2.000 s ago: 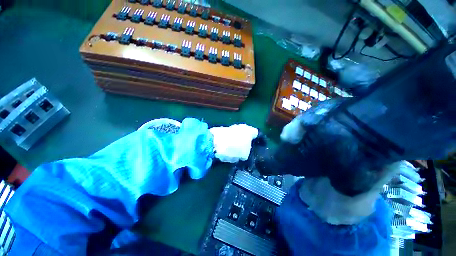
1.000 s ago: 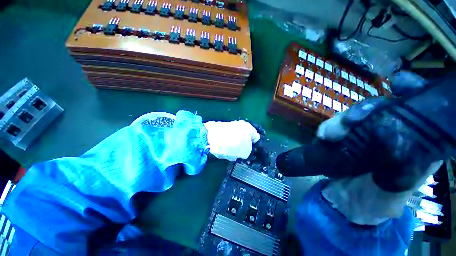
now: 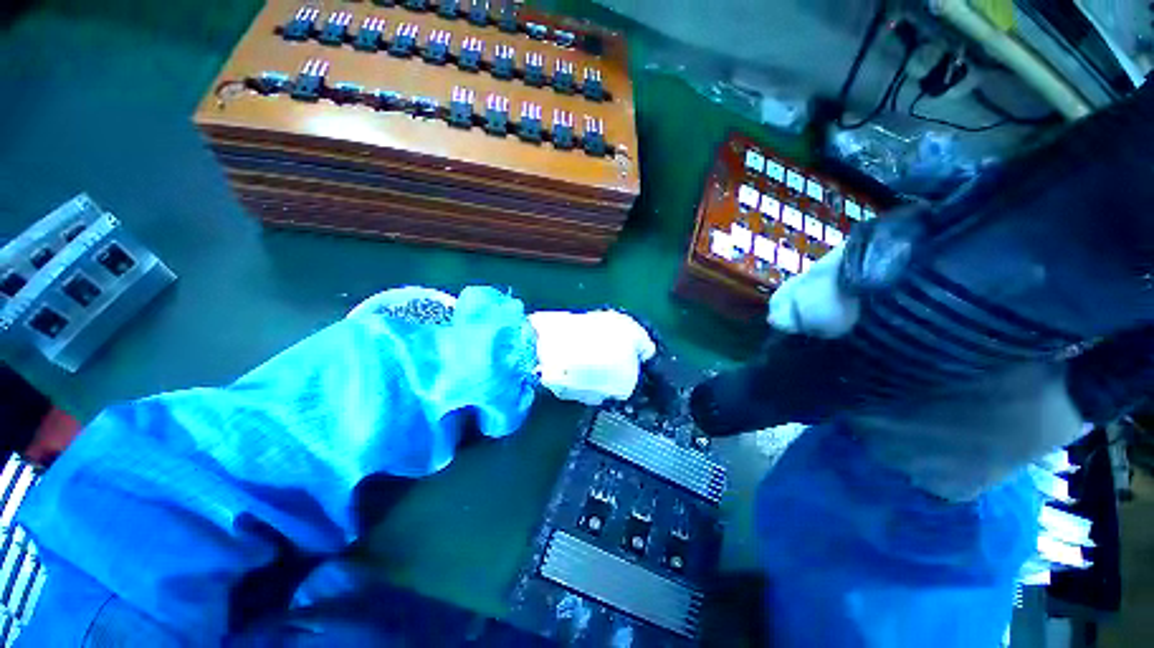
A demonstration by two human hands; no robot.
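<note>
The dark jig (image 3: 645, 517) lies in front of me, with two ribbed heat sink strips (image 3: 620, 582) and a row of small black transistors (image 3: 637, 532) between them. My left hand (image 3: 595, 358), in a white glove with dark fingertips, rests at the jig's far edge; whether the fingertips pinch anything is unclear. My right hand (image 3: 974, 437), gloved, is around a large dark ribbed body, apparently the electric screwdriver (image 3: 962, 285), close to the camera. A dark gloved finger points toward the jig's far right part. The driver's bit is hidden.
A tall stack of orange-brown transistor trays (image 3: 418, 190) stands behind. A pad tray stack (image 3: 721, 272) with white pads is at the back right. A screw dish (image 3: 411, 304) lies partly behind my left sleeve. Heat sinks with black parts (image 3: 82, 285) are at left, bare heat sinks (image 3: 1063, 519) at right.
The head view has shifted slightly. Compared with two seconds ago, my right hand and the dark tool have moved right, uncovering more of the jig. My left hand stays at the jig's far edge.
</note>
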